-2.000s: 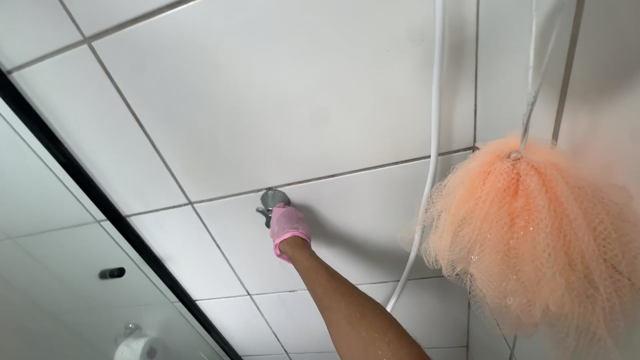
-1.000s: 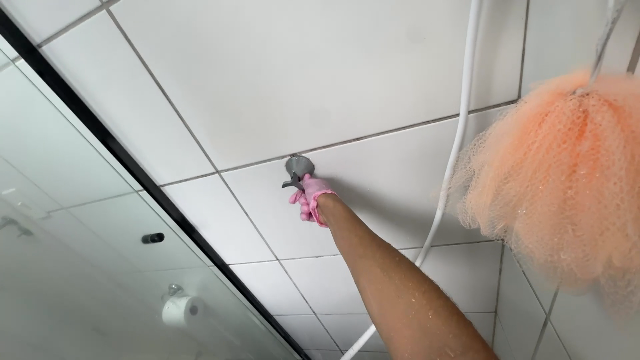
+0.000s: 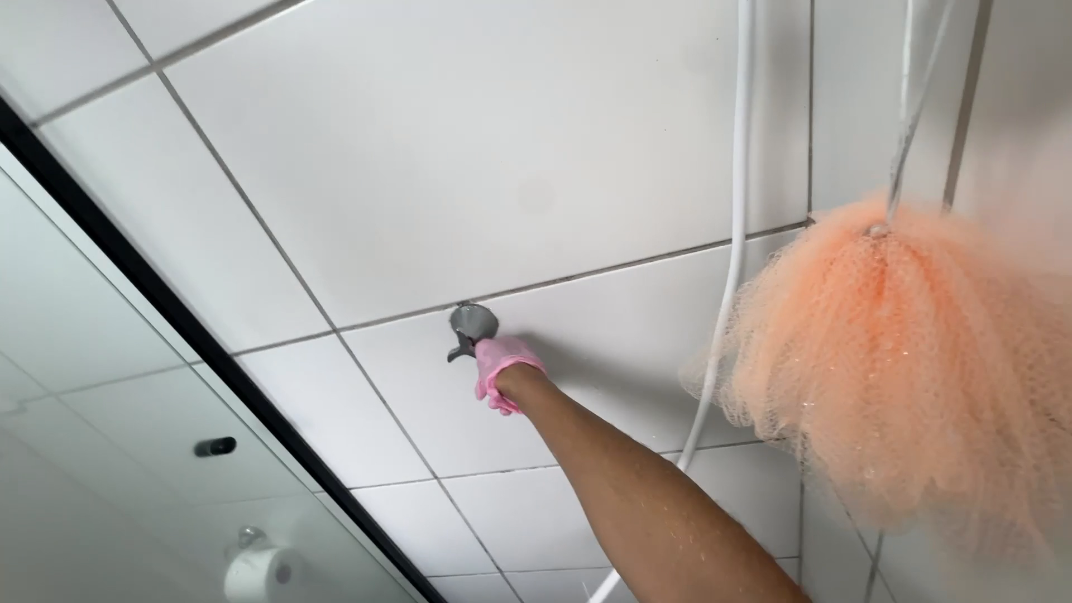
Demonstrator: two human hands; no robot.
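Note:
One hand is in view, in a pink rubber glove, at the end of an arm that reaches in from the lower right; I take it for my right hand (image 3: 507,375). Its fingers close on the dark lever of a grey shower valve handle (image 3: 474,325), mounted on the white tiled wall just under a grout line. Part of the lever is hidden by the glove. My left hand is out of the picture.
A white shower hose (image 3: 739,176) hangs right of the valve and passes behind the arm. Nearer, a peach mesh bath pouf (image 3: 896,360) hangs on cords. At left stand a black-framed glass panel (image 3: 142,260), a dark knob (image 3: 215,446) and a toilet paper roll (image 3: 261,574).
The gloved hand stays at the valve handle in all the frames. The view has shifted and tilted between them; nothing else has plainly changed.

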